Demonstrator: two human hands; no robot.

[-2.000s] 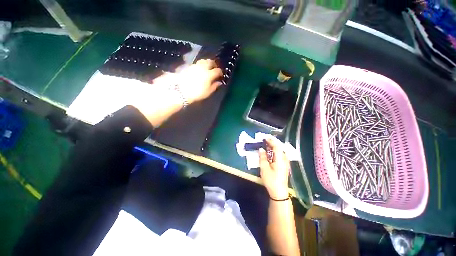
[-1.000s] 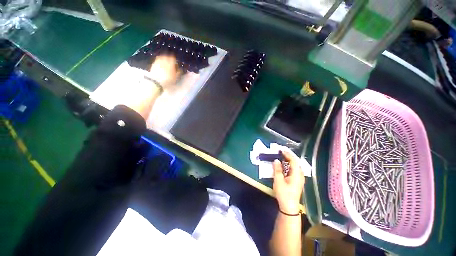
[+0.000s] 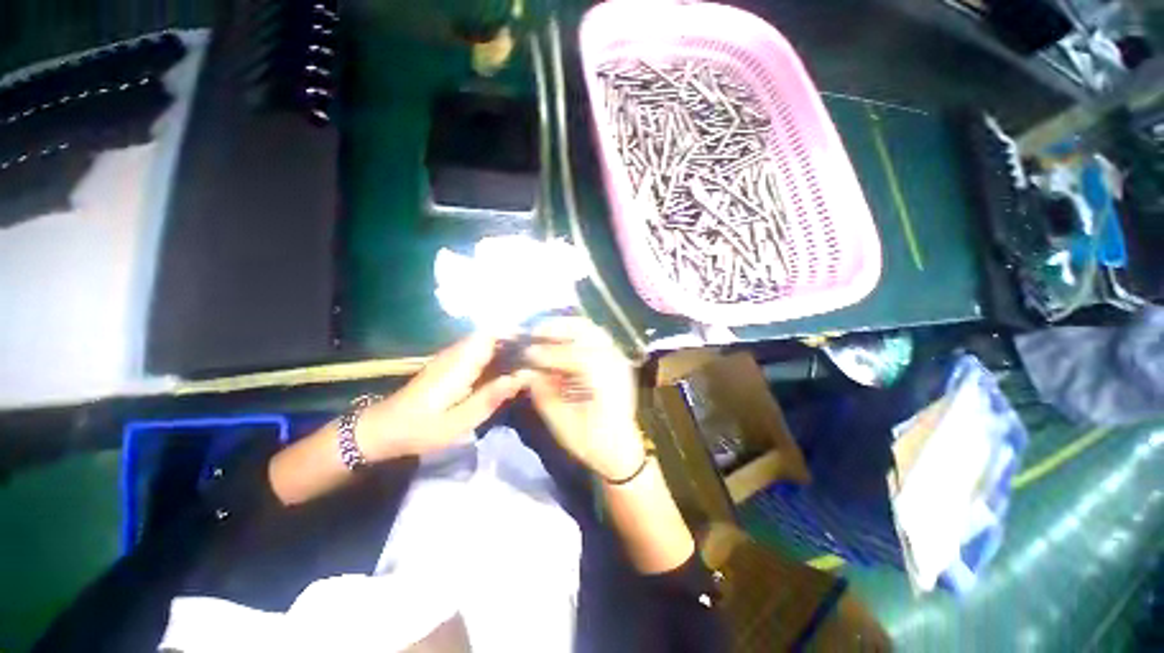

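Note:
My left hand (image 3: 440,398), with a silvery bracelet, and my right hand (image 3: 587,396), with a dark band, meet at the bench's front edge. Their fingertips close around a small black plastic part (image 3: 513,355), mostly hidden by the fingers and blurred. Whether metal shafts are still in my right hand cannot be seen. A crumpled white cloth (image 3: 504,278) lies just beyond the hands. The pink basket (image 3: 836,217), full of loose metal shafts (image 3: 702,179), stands ahead to the right.
A black tray (image 3: 249,242) with a row of black parts and a white board (image 3: 77,287) with more rows lie left. A dark fixture (image 3: 483,151) is beyond the cloth. A pale hose (image 3: 557,140) runs beside the basket. An open cardboard box (image 3: 753,415) is below the edge.
My left hand has left the rows of black parts and come to my right hand. The view has swung right, so the basket appears nearer the middle and the boxes below show more.

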